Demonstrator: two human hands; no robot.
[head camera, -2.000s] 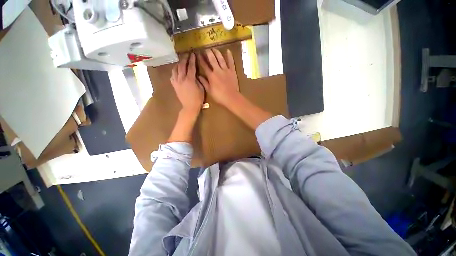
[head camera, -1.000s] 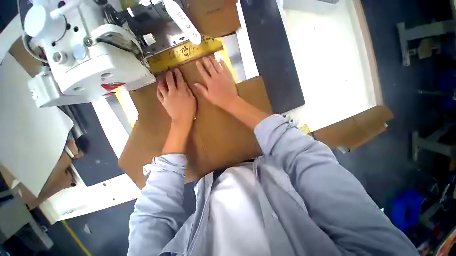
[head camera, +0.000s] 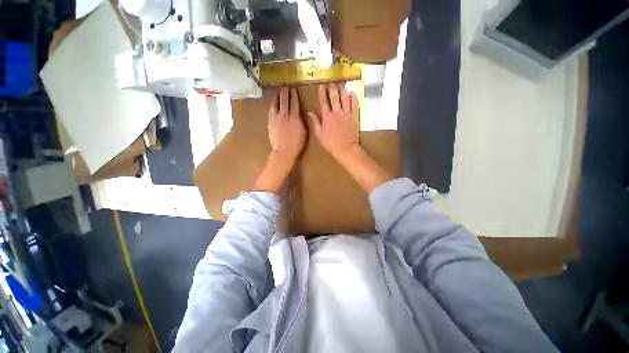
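Note:
A large brown cut panel (head camera: 331, 193) lies flat over the white and yellow clamp frame (head camera: 381, 96), its near edge against my body. My left hand (head camera: 287, 125) lies flat on the panel, fingertips just short of the yellow clamp bar (head camera: 303, 70). My right hand (head camera: 337, 120) lies flat beside it, fingers slightly spread and thumb out to the left. Both hands press on the panel and grip nothing. Whatever lies under the palms is hidden. The white machine head (head camera: 200, 62) stands at the upper left of my left hand.
A white sheet (head camera: 100, 83) lies on brown panels at the left. More brown panels show behind the clamp bar (head camera: 369, 31) and at the lower right (head camera: 527, 255). A control panel (head camera: 558, 27) stands at the upper right. The black base plate (head camera: 433, 89) shows right of the frame.
The view has shifted and turned. Both hands stay flat on the panel near the bar; compared with two seconds ago they are farther apart.

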